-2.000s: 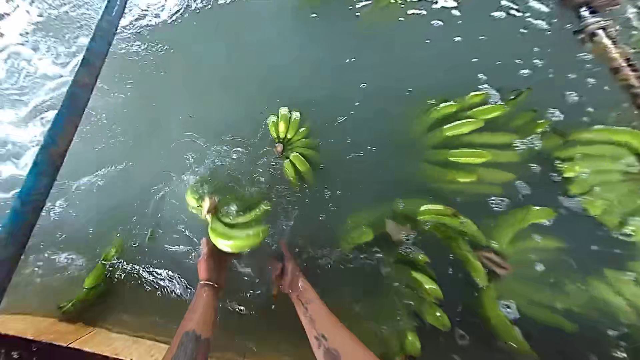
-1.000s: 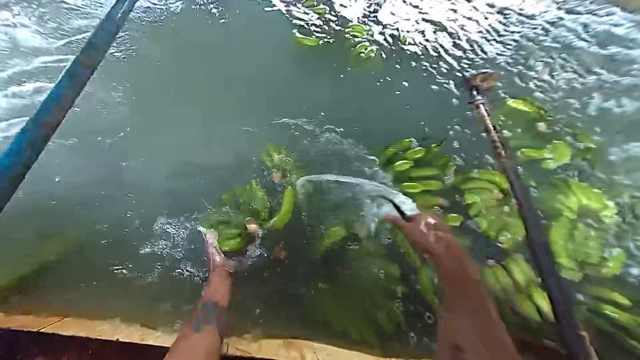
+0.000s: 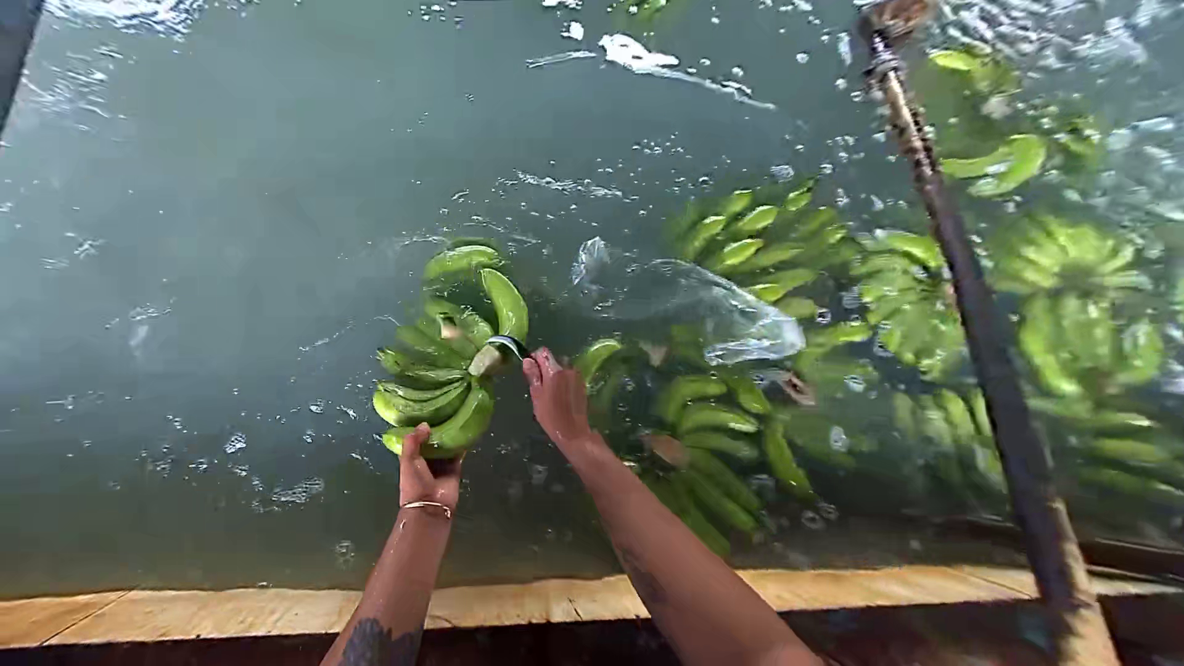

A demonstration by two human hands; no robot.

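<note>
My left hand point(image 3: 430, 472) grips a hand of green bananas point(image 3: 430, 393) from below, at the water's surface. In my right hand point(image 3: 558, 393) is a curved knife point(image 3: 507, 345), its blade against the cut crown of that banana hand. The knife's handle is mostly hidden by my fingers. More green bananas point(image 3: 476, 264) show just above and behind the held ones; whether they belong to the same piece, I cannot tell. Right of my right hand, a clear plastic bag or sheet point(image 3: 754, 324) floats on the water.
Several hands of green bananas point(image 3: 717, 435) lie in the water at the right. A long rusty pole point(image 3: 980, 342) slants across the right side. The tank's tan rim point(image 3: 518, 601) runs along the near edge, under my forearms. A dark bar point(image 3: 14, 55) shows at the upper left.
My right hand with the knife has moved left, from over the bananas at the right to the crown of the held ones. My left hand has raised its bananas higher out of the water.
</note>
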